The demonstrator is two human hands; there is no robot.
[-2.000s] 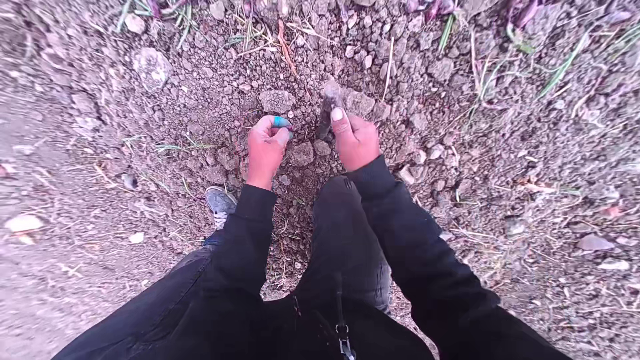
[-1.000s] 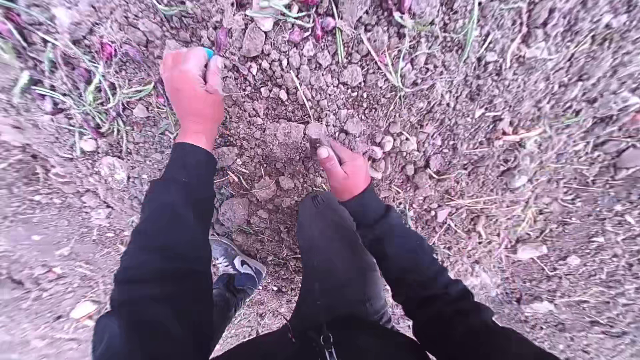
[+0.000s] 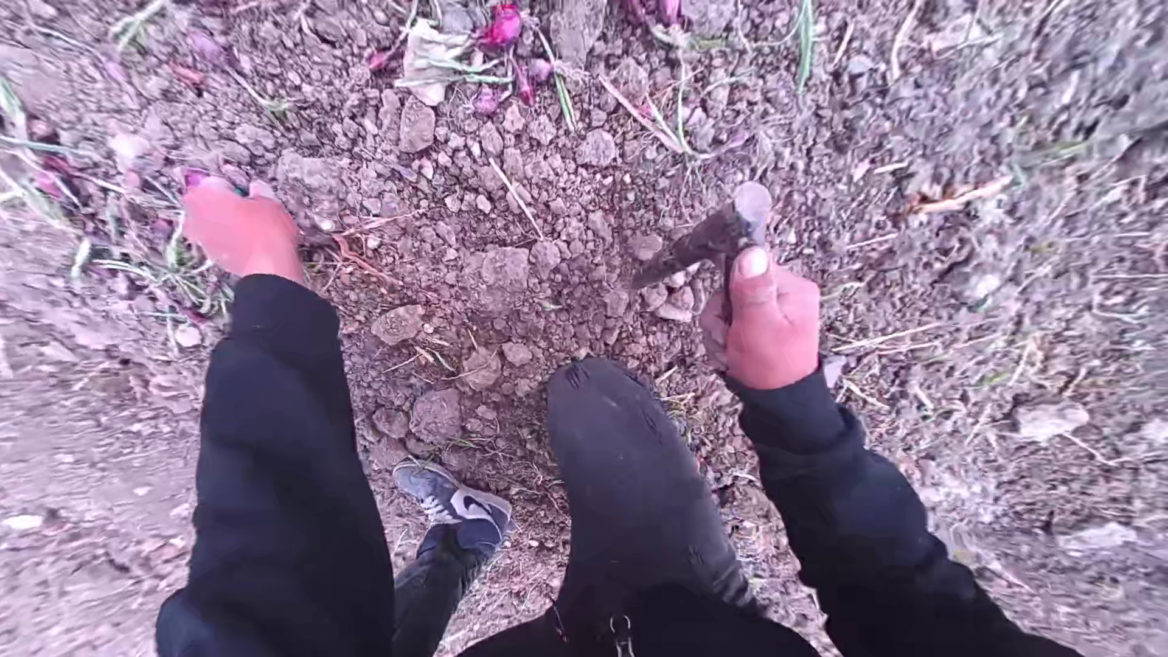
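Note:
My right hand [image 3: 765, 319] is closed around the short handle of a small digging tool [image 3: 701, 239], perhaps a hand hoe, whose dark, dirt-caked blade points left just above the soil. My left hand [image 3: 242, 228] is low over the ground at the left, beside a heap of red onions with green tops [image 3: 178, 265]. A purple bit shows at its fingertips; whether it grips an onion cannot be told. More red onions [image 3: 502, 26] lie at the top, by a pale dry leaf [image 3: 429, 62].
Cloddy soil [image 3: 502, 269] with stones and dry stalks spreads all around. A larger clod [image 3: 436, 415] lies near my sneaker [image 3: 453, 502]. My knee [image 3: 593, 383] is bent over the soil in the middle.
The digging tool, near the ground in the middle a second ago, is now farther right with its blade in plain view. My left hand has come down beside the onions at the left.

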